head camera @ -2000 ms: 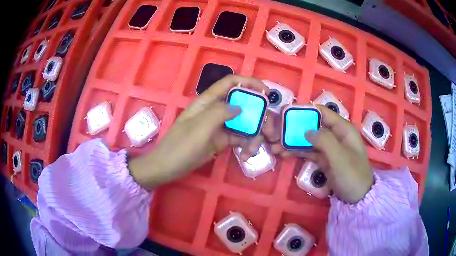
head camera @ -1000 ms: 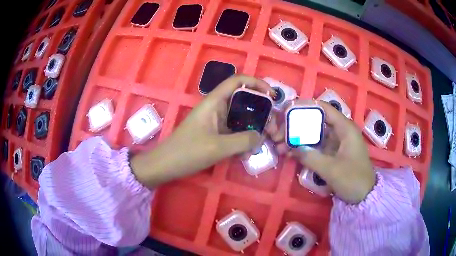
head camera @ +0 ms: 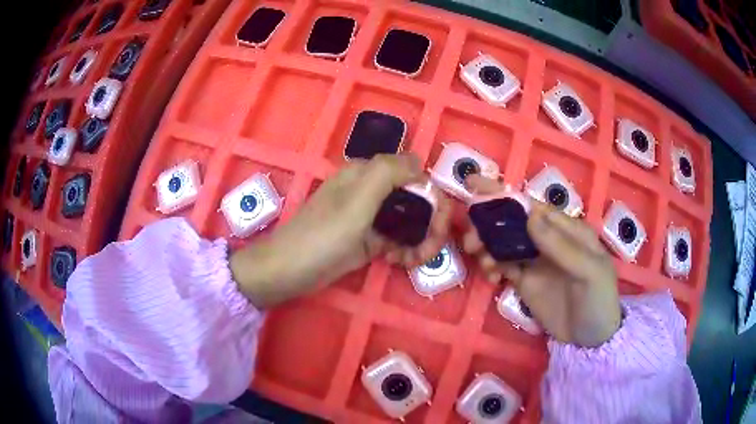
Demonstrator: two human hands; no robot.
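My left hand point(head camera: 331, 224) holds a smartwatch point(head camera: 404, 217) with a dark screen, blurred, over the middle of the red foam tray point(head camera: 302, 261). My right hand point(head camera: 572, 273) holds another smartwatch point(head camera: 502, 228), also with a dark screen and a pink case edge at its top. The two watches are side by side and apart, and look tilted. In the tray, several pink watches lie face down with dark round centres, such as one at the bottom point(head camera: 397, 384). Several others lie with black screens up, such as one just above my left hand point(head camera: 375, 135).
Tilted side trays point(head camera: 124, 112) at the left hold mixed dark and pink watches. White paper sheets point(head camera: 740, 240) lie at the right edge on the dark green surface. Another red tray point(head camera: 663, 21) shows at the upper right.
Both held screens went from lit cyan, then one white and one black with small coloured marks, to dark. The held watches have tilted. The view has shifted slightly.
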